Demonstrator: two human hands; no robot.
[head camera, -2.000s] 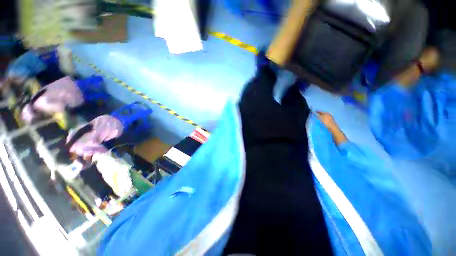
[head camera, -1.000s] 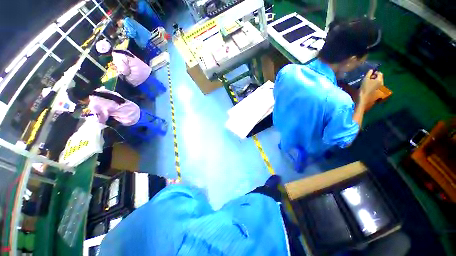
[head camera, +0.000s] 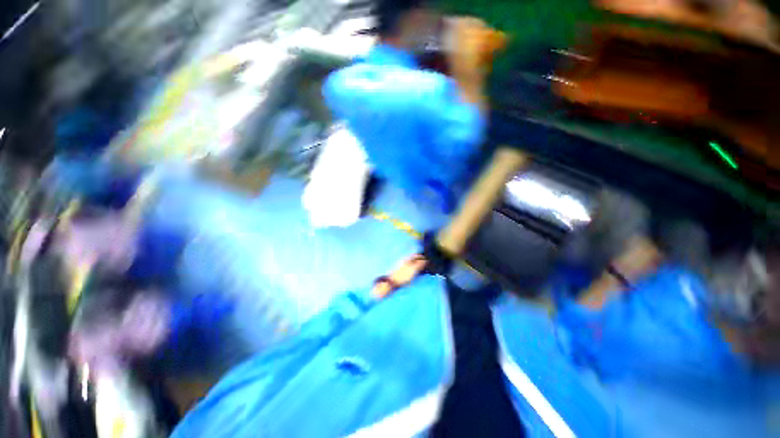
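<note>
The whole view is blurred by motion. My left hand (head camera: 400, 275) is near the middle, at the end of my blue sleeve, beside the lower end of the carton's brown flap. Whether it touches the carton or holds anything is unclear. The open carton (head camera: 483, 204) stands right of the hand. A black shiny tray (head camera: 513, 244) lies in it, with a bright reflection at its far side. My right hand is not in view.
A seated person in blue (head camera: 402, 120) is beyond the carton, and another person in blue (head camera: 663, 316) is close on the right. White sheets (head camera: 338, 181) lie left of the first person. Orange fixtures (head camera: 637, 81) are at upper right. Blurred pink-clad people are at left.
The view has swung and tilted, so the carton appears farther up and left. My left hand has come into view, as has the person on the right.
</note>
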